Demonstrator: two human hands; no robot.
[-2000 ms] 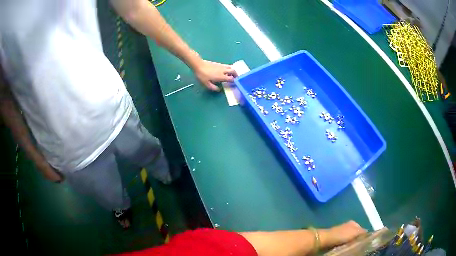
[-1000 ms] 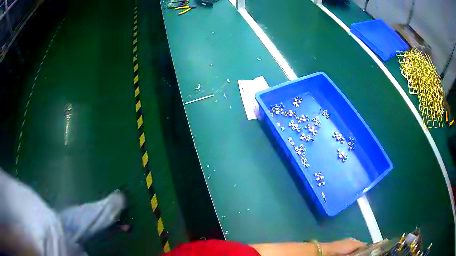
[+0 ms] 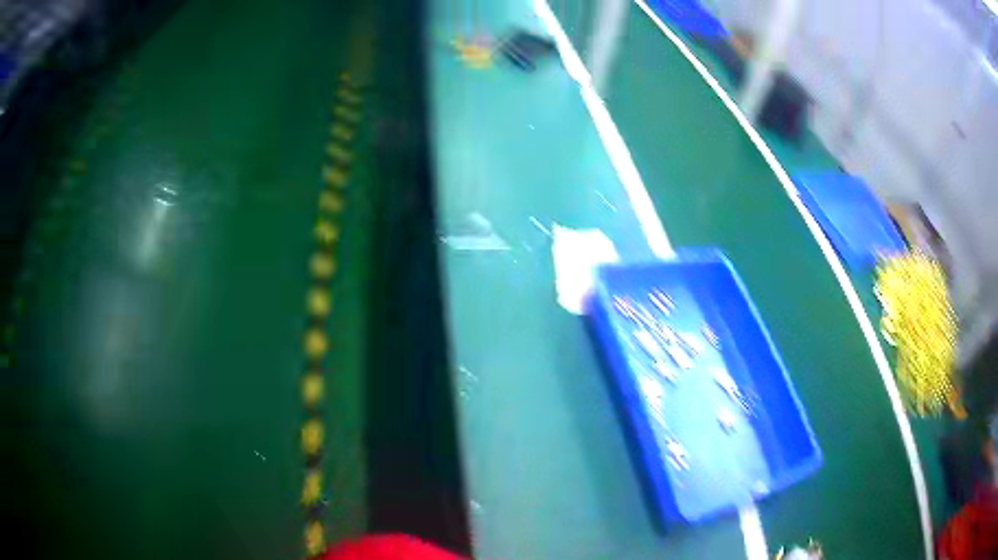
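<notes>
A blue parts tray [image 3: 786,421] lies on the green bench, blurred by motion. Small whitish metal connectors [image 3: 670,337] are spread over its floor, mostly toward its far and left side. A white sheet [image 3: 581,266] touches the tray's far left corner. A red sleeve [image 3: 392,548] shows at the bottom edge; the hand beyond it is out of the picture. Another red patch shows at the lower right corner, with no hand visible. A small part of a pale, spiky bundle [image 3: 799,551] is cut off by the bottom edge.
A yellow pile [image 3: 919,331] and a blue tray [image 3: 848,216] lie at the right. A blurred dark item [image 3: 527,49] and a yellow-orange item [image 3: 475,50] lie on the far bench. White scraps lie along the bench's left side. Yellow-black tape [image 3: 320,295] runs along the floor.
The view has shifted, so the tray sits lower. The person in the white shirt, whose hand was near the tray, is out of view. The wearer's forearm has left the picture at the bottom.
</notes>
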